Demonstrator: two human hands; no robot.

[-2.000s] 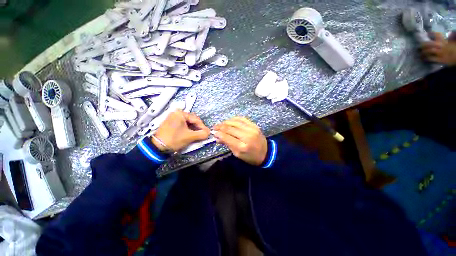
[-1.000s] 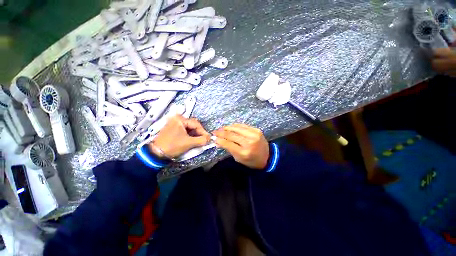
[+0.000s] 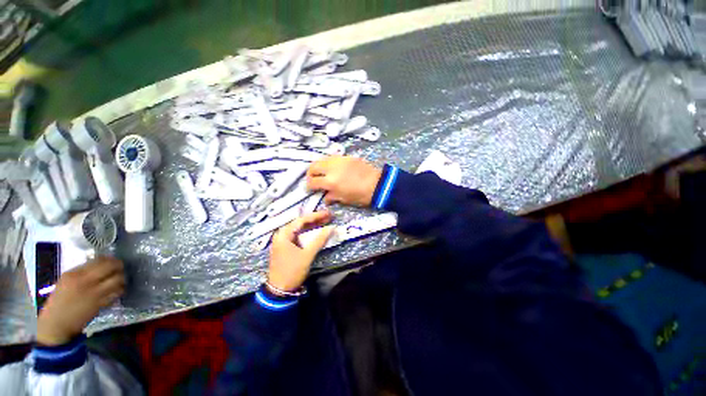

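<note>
Loose white handle covers (image 3: 267, 116) lie in a large heap on the silver film-covered bench. My right hand (image 3: 344, 182) reaches across to the heap's near right side, palm down, its fingertips on the covers; whether it grips one is hidden. One cover (image 3: 360, 229) lies apart near the bench's front edge, below my right hand. My left hand (image 3: 293, 251) is at this cover's left end, with thumb and fingers apart and no clear grip. A white crumpled lump (image 3: 441, 165) shows partly behind my right sleeve.
Handheld fans (image 3: 138, 186) stand left of the heap, one lower fan (image 3: 97, 230) near a black phone (image 3: 47, 267) on white paper. Another person's hand (image 3: 81, 298) is beside them. Grey parts (image 3: 654, 29) stand at the far right. A green surface (image 3: 178, 39) runs behind the bench.
The view has shifted left. My hands have parted; the right moved over to the heap and the left opened beside the cover. Another person's hand has appeared at the left.
</note>
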